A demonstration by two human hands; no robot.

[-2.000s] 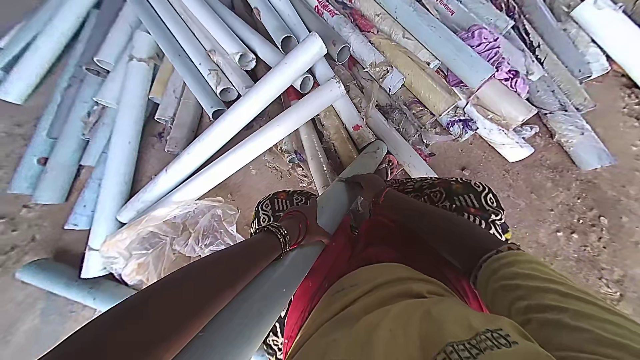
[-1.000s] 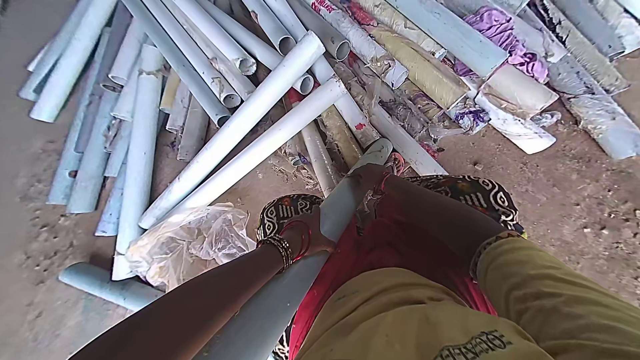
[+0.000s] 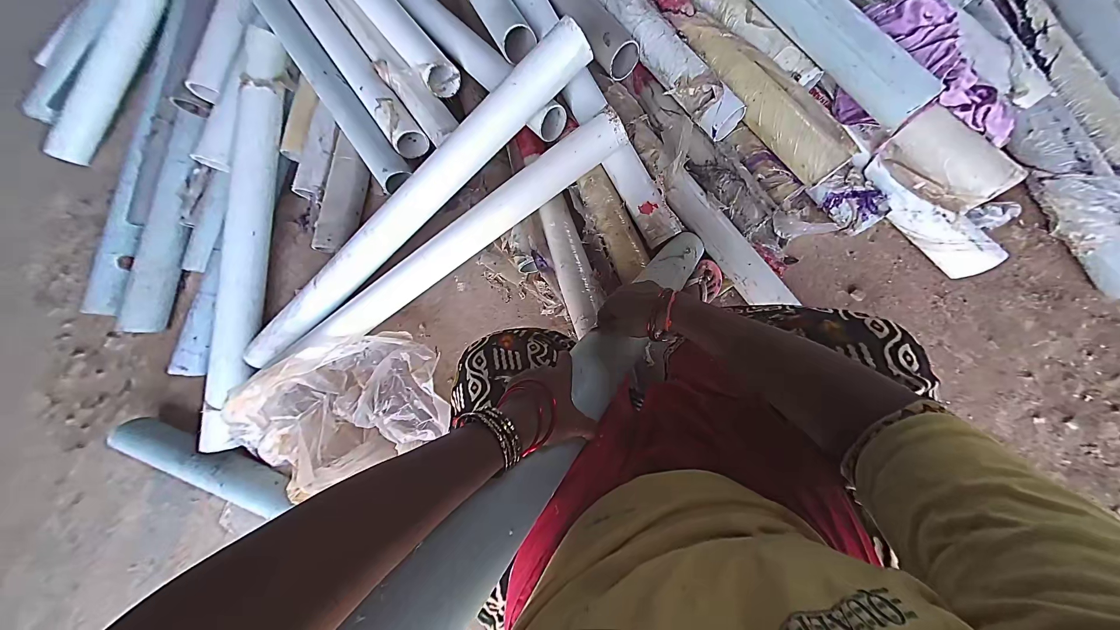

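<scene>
A grey pipe, likely plastic point(image 3: 472, 516), slants from the bottom edge up between my knees, its far end near the pile. My left hand point(image 3: 556, 398), with bangles at the wrist, is wrapped on the pipe's left side, its fingertips partly hidden. Farther up the same pipe, my right hand point(image 3: 637, 311) grips it from above, red bangles at its wrist. Red cloth point(image 3: 717, 420) lies over my lap and against the pipe. Just left of my left knee rests a crumpled clear plastic bag point(image 3: 350, 411).
Many white and grey pipes point(image 3: 420, 192) lie heaped ahead on the dirt floor point(image 3: 989, 367). Rolls wrapped in plastic film point(image 3: 761, 96) and a purple cloth point(image 3: 954, 61) are at the upper right. A short pale blue pipe point(image 3: 201, 464) lies at the lower left.
Both hands stay on the grey pipe; my right hand sits slightly differently near its far end. The view has shifted a little.
</scene>
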